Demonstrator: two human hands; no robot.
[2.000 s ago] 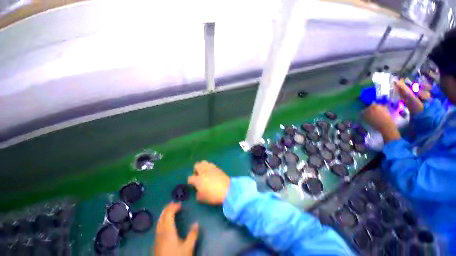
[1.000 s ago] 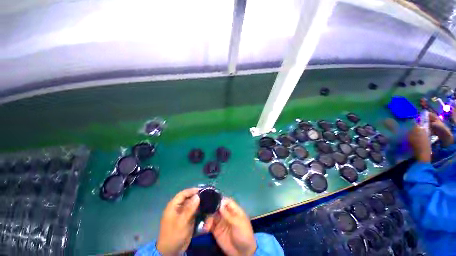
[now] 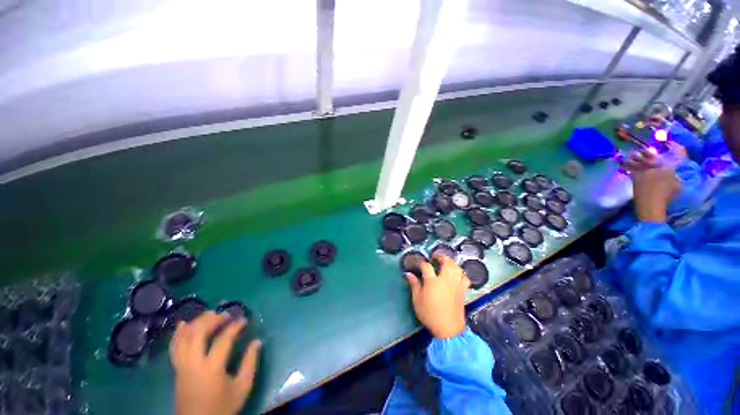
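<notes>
My left hand (image 3: 212,365) is over the left group of round black rimmed discs (image 3: 150,297), fingers spread, with one disc beside its fingertips; it partly hides the group. My right hand (image 3: 440,298) is at the near edge of the larger group of black discs on clear film (image 3: 483,236). Its fingers are apart and its fingertips touch or almost touch a disc (image 3: 413,261) lying on the bench. Three smaller black round parts (image 3: 307,280) lie bare on the bench between the groups.
A white upright (image 3: 410,109) stands behind the larger group. A blister tray (image 3: 40,348) is at far left; another with black discs (image 3: 568,324) is below the bench edge at right. A filmed piece (image 3: 181,224) lies at back left. A neighbour's hands (image 3: 653,182) are near a blue dish (image 3: 591,143).
My hands have parted from the black disc they held together. The left hand has moved left to the left group, which shows one more disc. The right hand has reached rightward to the larger group.
</notes>
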